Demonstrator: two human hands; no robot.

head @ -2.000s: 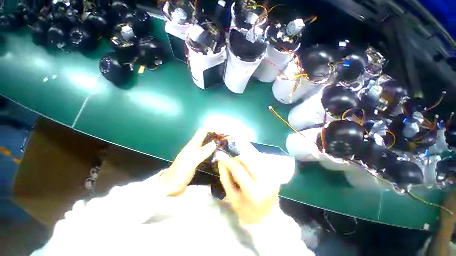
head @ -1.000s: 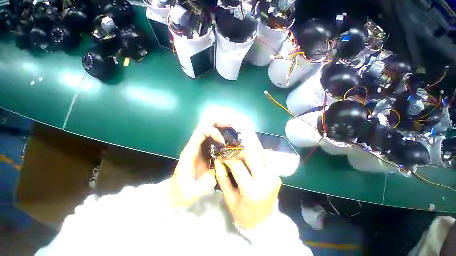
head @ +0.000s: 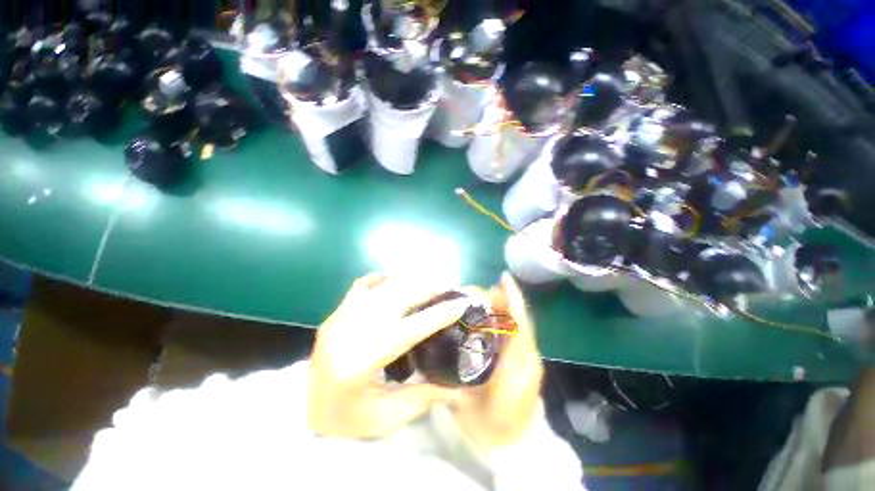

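Observation:
My left hand (head: 369, 355) and my right hand (head: 513, 369) hold a glossy black ball head (head: 437, 355) between them at the bench's near edge. The ball's open side faces right and shows silvery parts. Yellow and red wire leads (head: 497, 329) run from the opening to my right fingers. My left fingers lie over the top of the ball. My right hand is on its right side. Overexposure hides where the fingertips touch, and I cannot tell whether a white housing is attached.
The green bench (head: 259, 278) curves across the view. Loose black ball heads (head: 158, 158) cluster at the far left. White housings (head: 393, 134) with black balls (head: 597, 230) stand or lie from centre to right. A carton (head: 67, 355) is below left. Another person's sleeve (head: 806, 441) shows at lower right.
The hands and the piece have moved lower and nearer. The ball has turned so its silvery open side faces right. The whole view has shifted, with the bench items appearing further left.

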